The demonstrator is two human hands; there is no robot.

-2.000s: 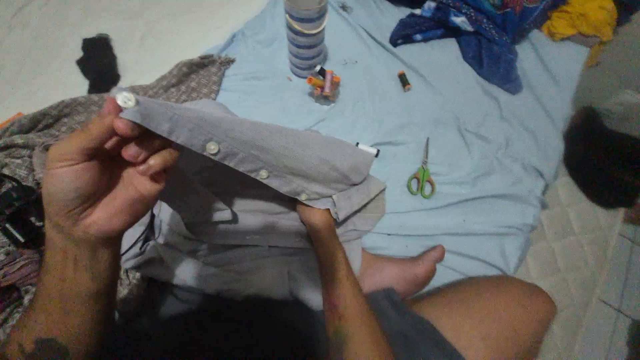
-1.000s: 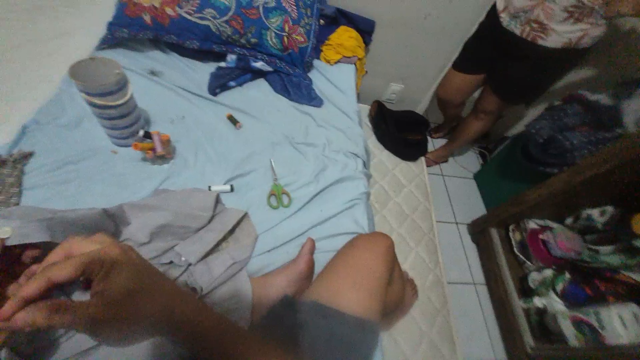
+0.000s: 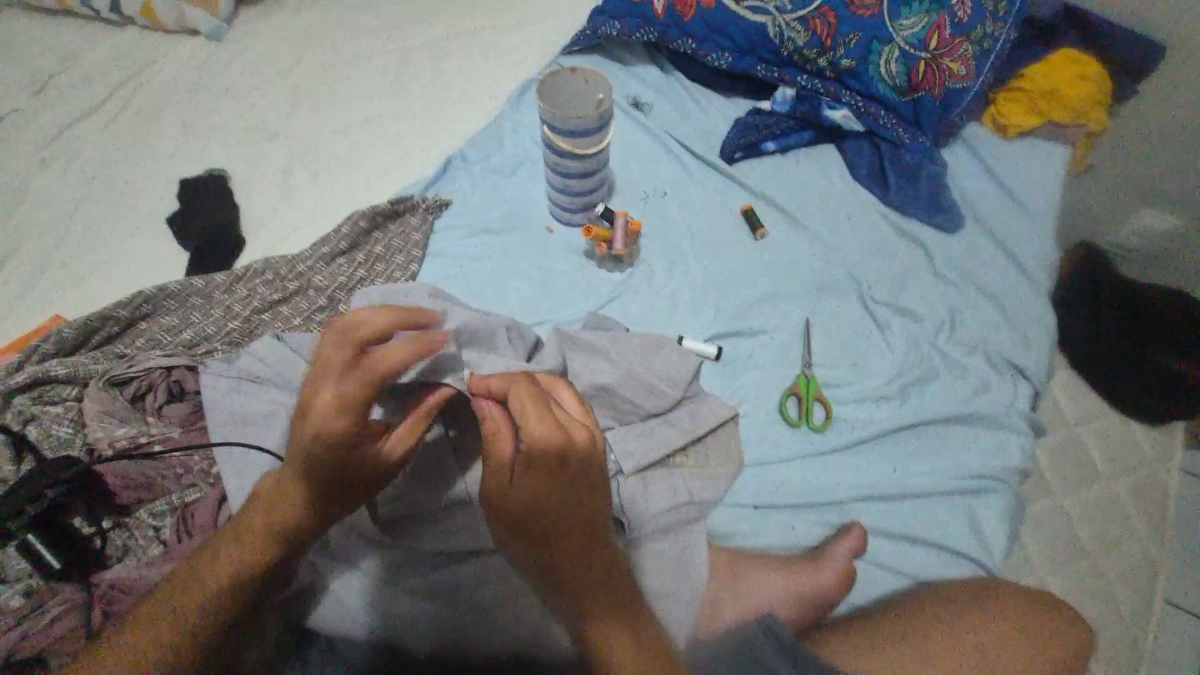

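A light grey buttoned shirt lies across my lap. My right hand pinches its cloth by a small white button between thumb and forefinger. Close on the left, my left hand has its fingers raised and spread, blurred; its thumb comes near the same spot, and whether it touches the cloth I cannot tell. No needle can be made out. A white thread spool rests beside the shirt, and green-handled scissors lie to its right.
Thread spools fill a small clear cup before a striped cylindrical container. A dark green spool lies farther right. Behind are a blue floral pillow and yellow cloth. A black cable crosses patterned fabric at left.
Two seconds ago my left hand held the shirt's edge stretched out by a button at left; now both hands are close together over the shirt. The view has swung right and back.
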